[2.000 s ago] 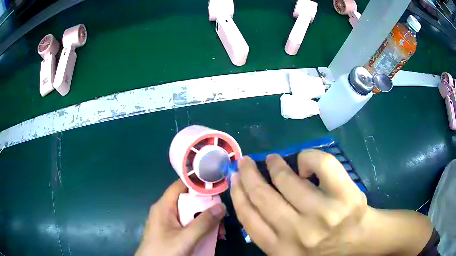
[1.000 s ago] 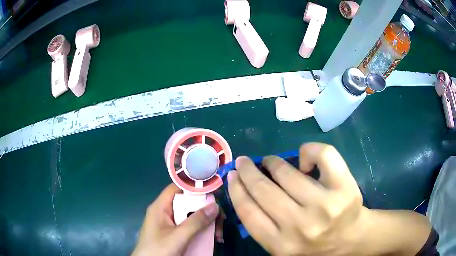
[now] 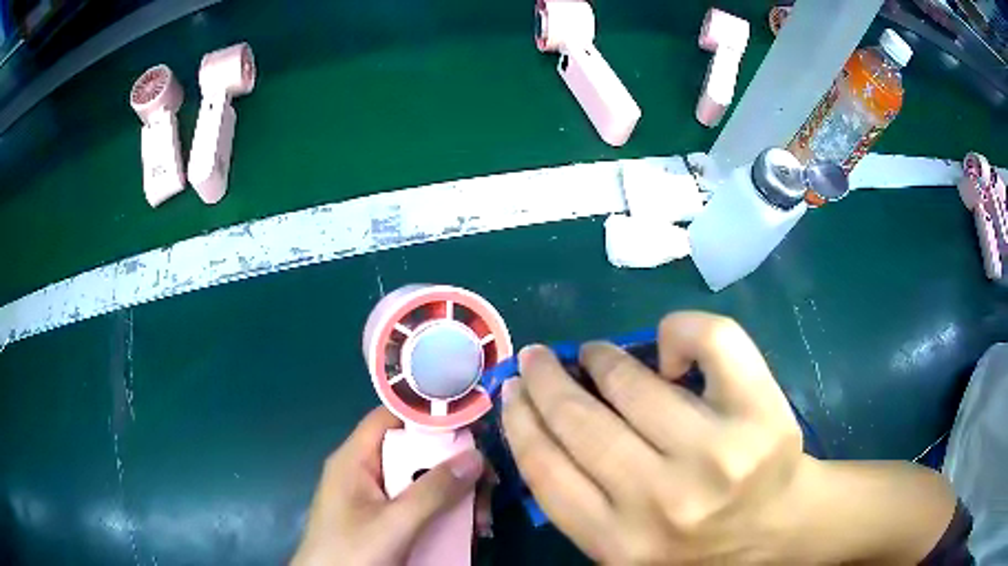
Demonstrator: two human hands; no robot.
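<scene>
A pale pink handheld mini fan (image 3: 438, 359) stands upright in front of me, its spoked face with a silvery-grey centre cap towards me. My left hand (image 3: 392, 486) grips its handle, thumb across the front below a small dark opening. My right hand (image 3: 663, 431) holds a dark strip with bright blue edges (image 3: 630, 341). One blue end touches the lower right rim of the fan ring. The fingers and palm hide most of the strip.
A white dispenser bottle (image 3: 743, 234) with its lid flipped open stands beside folded white wipes (image 3: 646, 241), a grey-white post (image 3: 790, 94) and an orange drink bottle (image 3: 851, 111). Several pink fans lie beyond the worn white strip (image 3: 464, 208). Another fan (image 3: 984, 216) lies far right.
The fan head has turned to face me more squarely, and the strip's blue end has moved from near the centre cap to the lower right rim. Fans beyond the white strip have shifted right.
</scene>
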